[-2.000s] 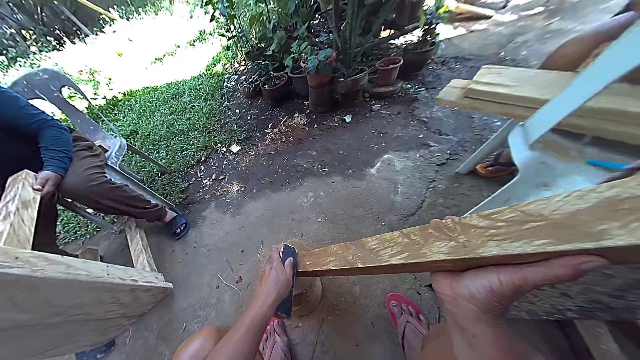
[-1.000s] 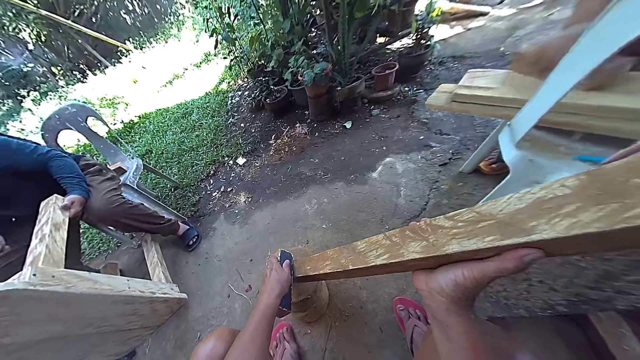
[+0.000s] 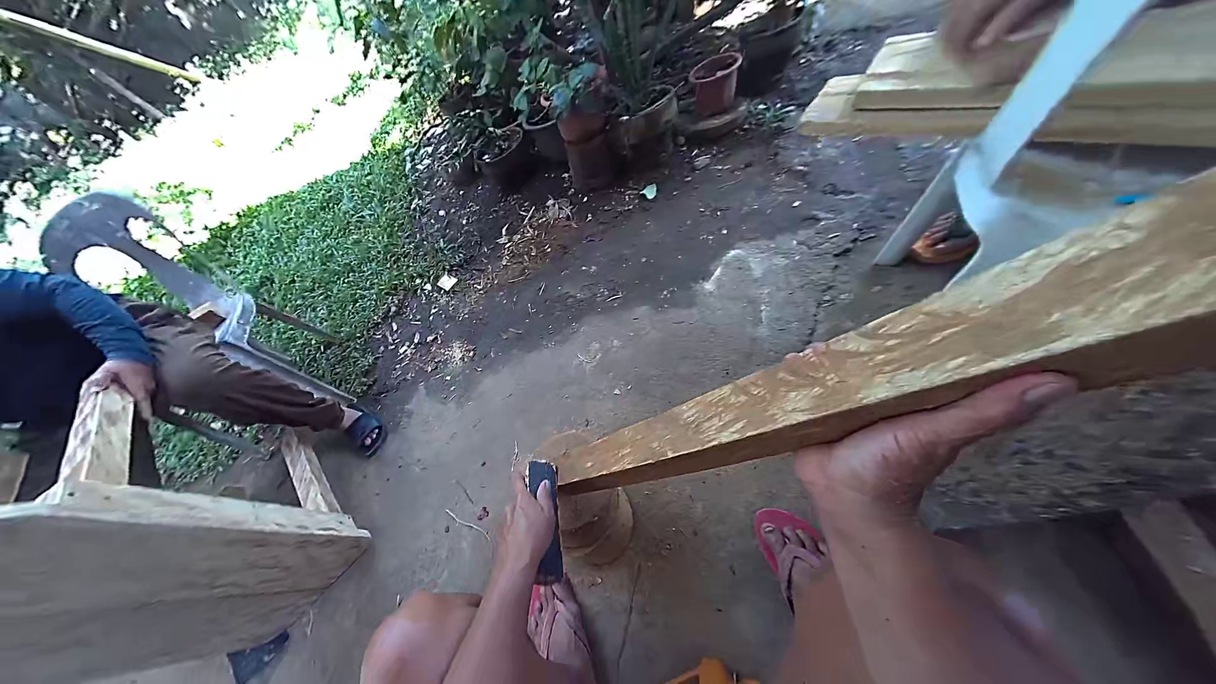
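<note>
A long wooden board [image 3: 855, 380] slants from lower centre up to the right edge. Its narrow end is over or against a round wooden block [image 3: 597, 522] on the ground. My left hand [image 3: 527, 527] grips a dark flat block, perhaps a sanding block [image 3: 546, 522], upright against the board's narrow end. Under the board, my right hand [image 3: 883, 456] holds it from below, with the thumb stretched along the lower edge and fingertips showing over the far side.
At left, a person's hand [image 3: 123, 380] rests on a wooden frame [image 3: 190, 551], beside a plastic chair [image 3: 161, 256]. A white plastic chair [image 3: 1007, 180] and stacked boards [image 3: 950, 104] stand at upper right, near another person's hand [image 3: 997, 33]. Potted plants [image 3: 594, 142] line the back.
The view has shifted somewhat. Both my hands keep their hold on the block and the board. The other person's hand at upper right has moved over the stacked boards.
</note>
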